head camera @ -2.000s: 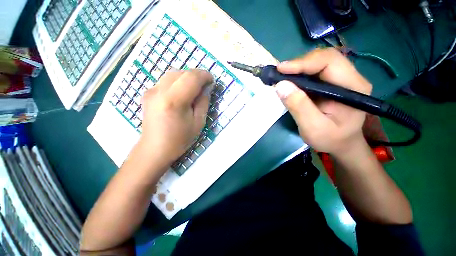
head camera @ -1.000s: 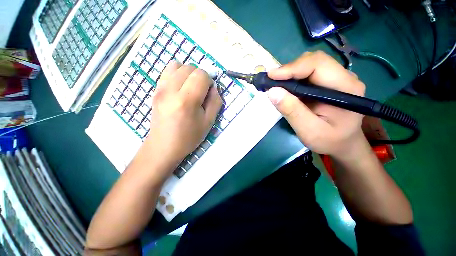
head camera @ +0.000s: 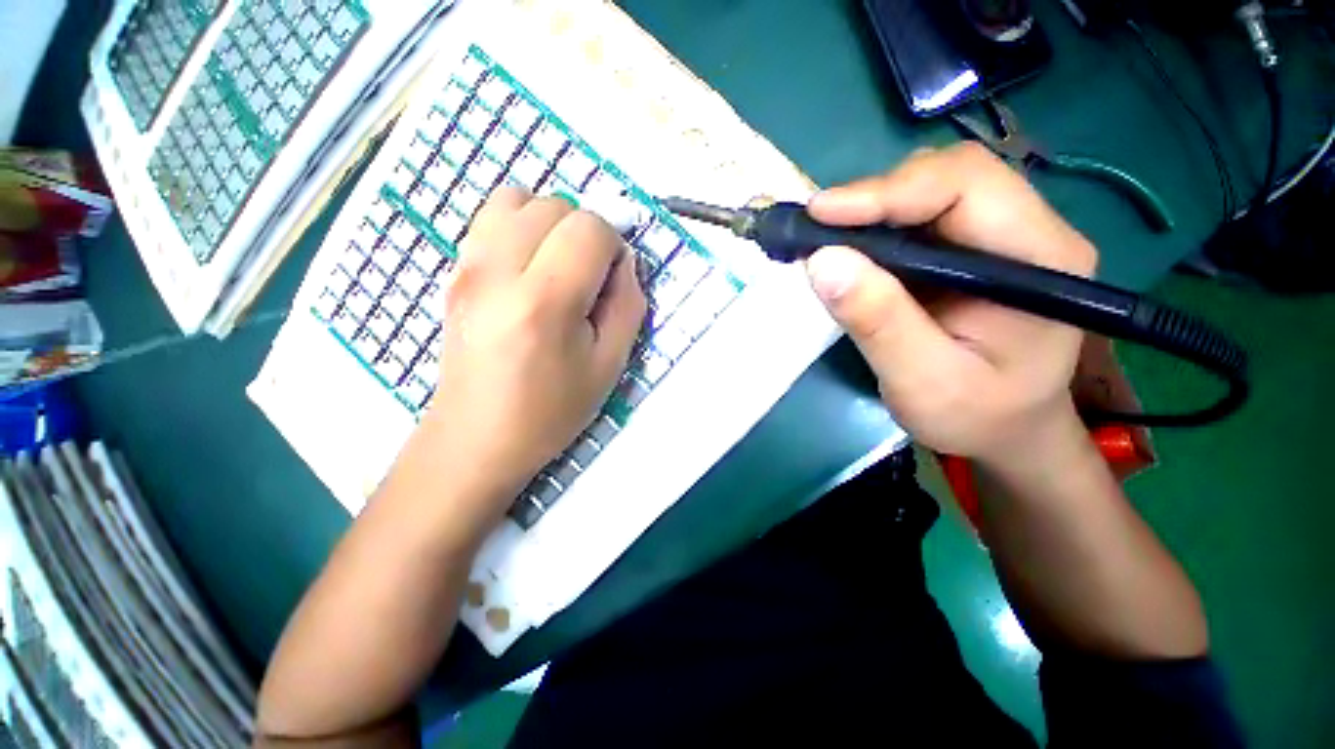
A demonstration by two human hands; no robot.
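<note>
The green-edged panel of small boards [head camera: 488, 139] lies in the white tray [head camera: 688, 110], set at a slant. My left hand [head camera: 535, 315] rests over the middle of the panel with its fingers curled; a small white piece shows at its fingertips, and the fingers hide what they pinch. My right hand [head camera: 966, 293] holds the black soldering iron [head camera: 966, 268] like a pen. The iron's thin metal tip points left, just above the panel's upper right edge, close to the left fingertips. Whether it touches a board cannot be told.
More trays with green grids [head camera: 264, 110] are stacked at upper left. Upright trays [head camera: 125, 585] stand at lower left. Green-handled pliers [head camera: 1076, 164] and a black box [head camera: 959, 51] lie at upper right, near cables. A red object [head camera: 1120, 446] is below my right wrist.
The iron moved left to the left fingertips, then back slightly right. My left hand shifted slightly right and its fingertips turned up the panel. The thin line at left has shifted.
</note>
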